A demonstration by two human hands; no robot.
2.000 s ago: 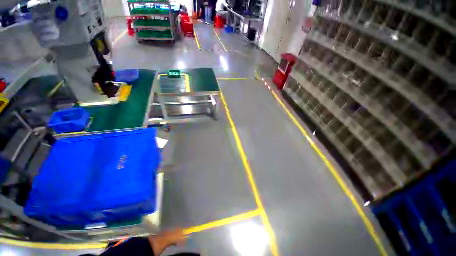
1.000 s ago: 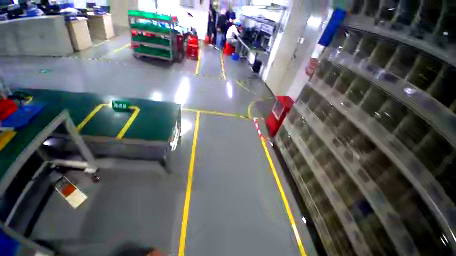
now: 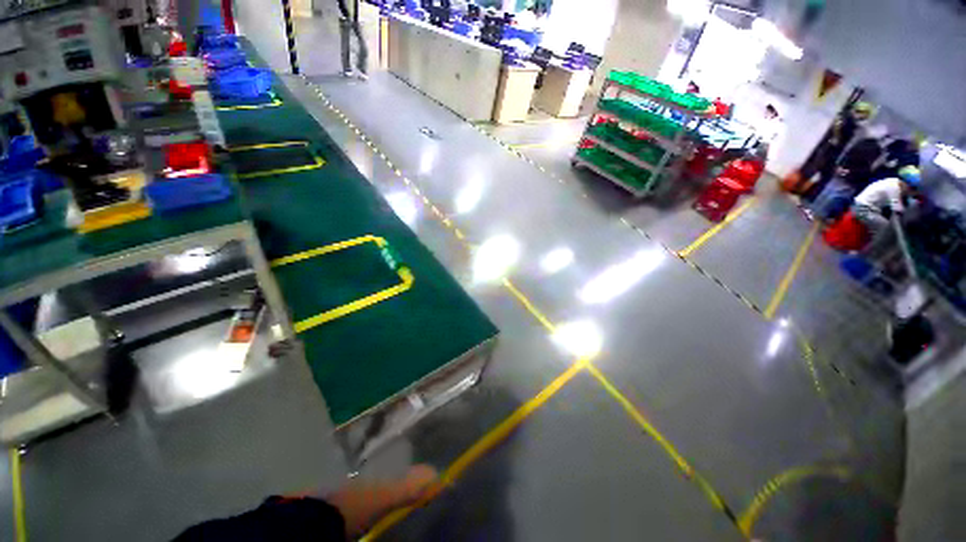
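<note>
My left hand (image 3: 408, 489) shows blurred at the bottom edge, below the near corner of the bench, with a dark sleeve behind it. Its fingers are too unclear to tell whether they are apart or closed, and no object shows in it. My right hand is not in view. The nearest thing is a long green-topped bench (image 3: 424, 344) on the left, with yellow tape outlines on its top. My hand appears apart from it.
At the left, a metal-framed bench (image 3: 138, 252) carries blue bins (image 3: 191, 193), a red bin (image 3: 189, 159) and a machine. A rolling rack with green trays (image 3: 639, 138) stands beyond the aisle. Red stools (image 3: 731, 187) and seated people (image 3: 881, 199) are at the right. Yellow lines mark the floor.
The view has swung left and moved forward. The large blue tote and the shelving on the right have left the picture. The green bench is nearer, and more of my left hand shows than one second ago.
</note>
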